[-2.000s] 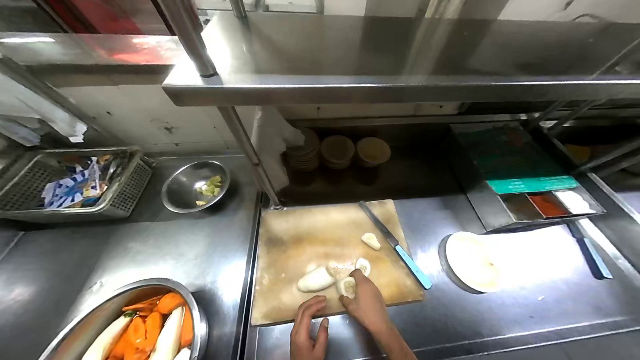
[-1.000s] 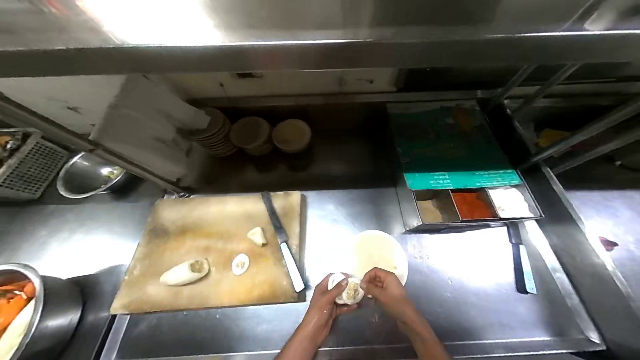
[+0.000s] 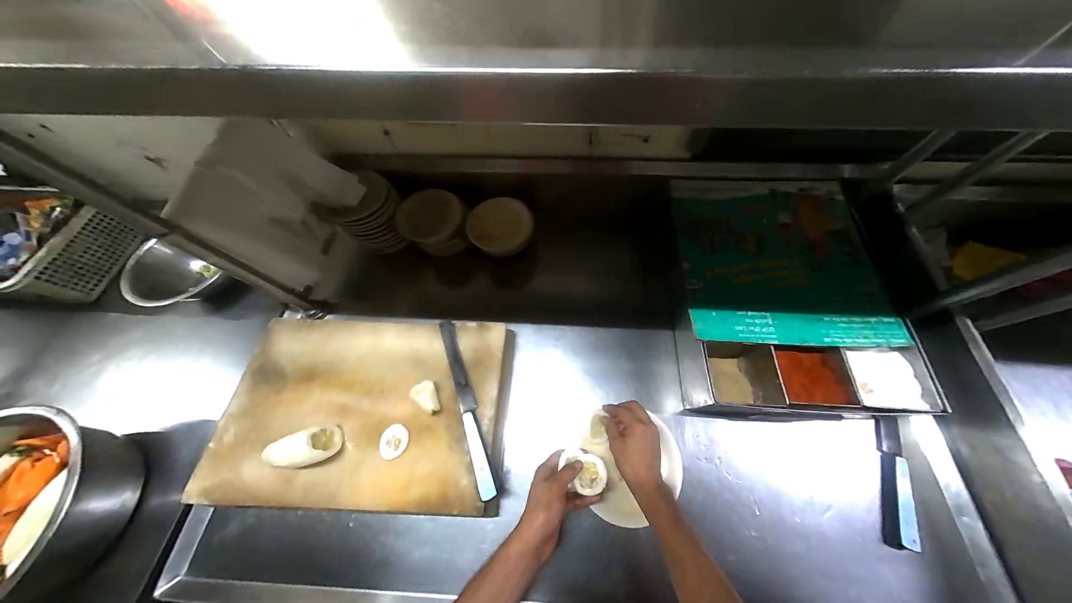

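Observation:
My left hand (image 3: 554, 494) holds a hollowed piece of pale vegetable (image 3: 590, 474) beside the left rim of a round white plate (image 3: 628, 502). Above that plate, the fingers of my right hand (image 3: 632, 440) grip a small pale slice (image 3: 600, 425). On the worn cutting board (image 3: 335, 360) lie a longer hollowed pale vegetable piece (image 3: 303, 446), an oval slice with a seedy middle (image 3: 394, 441) and a small end piece (image 3: 425, 397). A knife with a pale blue handle (image 3: 478, 452) rests along the board's right edge.
A spice box (image 3: 812, 377) with brown, red and white powders stands at right, a second knife (image 3: 899, 494) in front of it. Stacked dishes (image 3: 431, 219) are under the steel shelf (image 3: 536, 96). At left are a pot of carrots (image 3: 71, 477), a steel bowl (image 3: 167, 272) and a plastic basket (image 3: 92, 251).
My hands, over the cutting board two seconds ago, are now at the white plate. My right hand has drawn apart from the piece in my left. The view has swung right.

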